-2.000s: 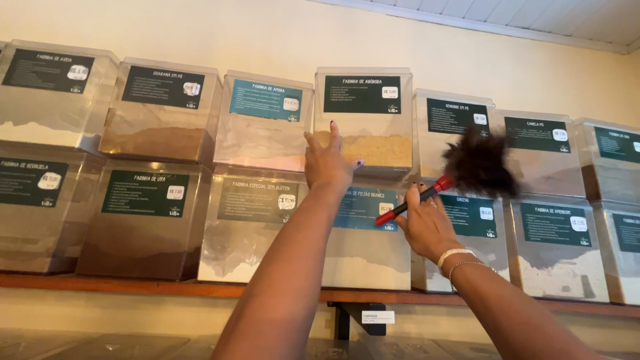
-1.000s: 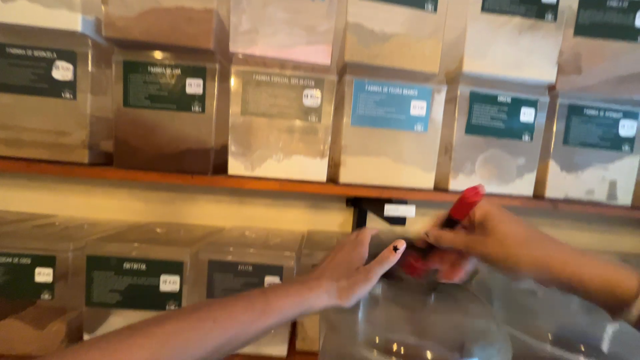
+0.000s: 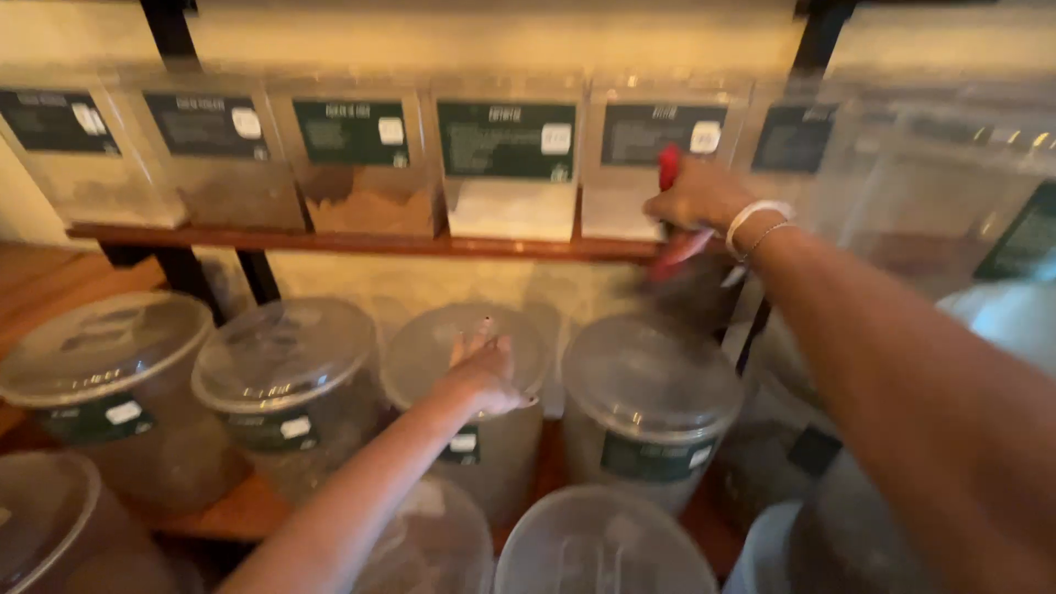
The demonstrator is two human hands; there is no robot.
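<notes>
My right hand [image 3: 701, 198] is closed around the red handle [image 3: 668, 167] of a duster, in front of the shelf edge. Its dark, blurred duster head [image 3: 697, 301] hangs downward over the back of a round lidded tub [image 3: 652, 379]. My left hand [image 3: 487, 371], fingers spread and holding nothing, is over the clear lid of another round tub [image 3: 412, 346]; whether it touches the lid I cannot tell. A white band and a thin bracelet circle my right wrist.
Clear bins [image 3: 511, 206] with dark green labels and powders line a reddish wooden shelf [image 3: 346, 241]. More round lidded tubs [image 3: 285, 355] stand below it, with others [image 3: 606, 544] nearer me. Black metal brackets [image 3: 260, 276] and a large clear container [image 3: 949, 190] at right flank the area.
The view has swung down from the upper bins to the round tubs. Both hands have come down from the upper shelf, and the duster remains in my right hand.
</notes>
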